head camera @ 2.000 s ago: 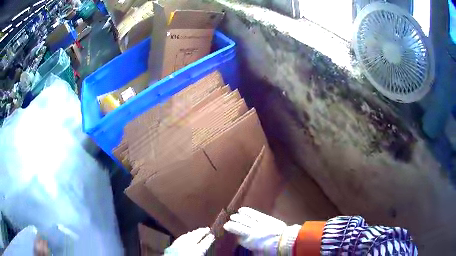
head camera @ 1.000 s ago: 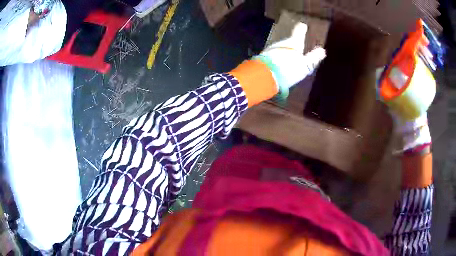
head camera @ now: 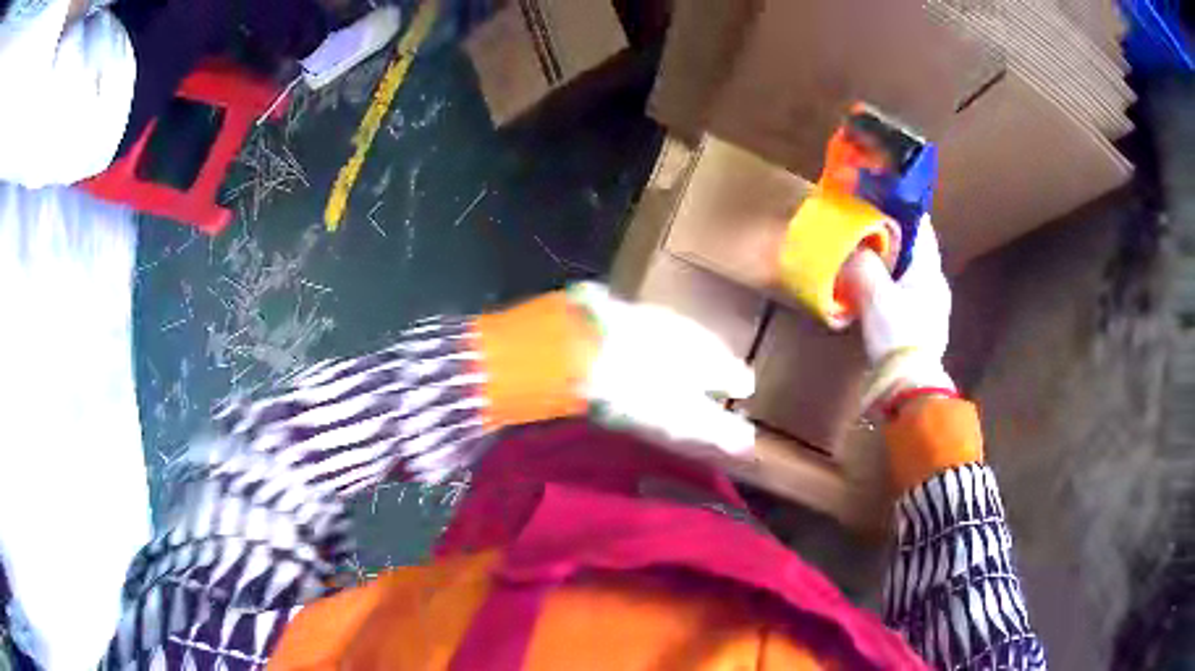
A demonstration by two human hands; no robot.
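Note:
A tan carton (head camera: 727, 236) stands low in front of my lap, its flaps folded inward with dark gaps between them. My left hand (head camera: 668, 380), in a white glove and a little blurred, lies on the carton's near left edge with the fingers toward the gap. My right hand (head camera: 907, 308), in a white glove, holds the tape dispenser (head camera: 882, 164), blue and orange with a yellow-orange tape roll, over the carton's right part. The dispenser hides part of the flaps. I cannot tell whether tape touches the carton.
A stack of flat cartons (head camera: 1035, 144) leans behind and right of the carton. Another brown box (head camera: 544, 53) is on the floor at the top. A red stool (head camera: 197, 144) and a seated person in white are at upper left. A long white wrapped bundle (head camera: 66, 420) lies at left.
My right hand has brought the dispenser left, over the carton. My left hand has moved down toward my lap. The carton's open dark hollow is now mostly covered by flaps.

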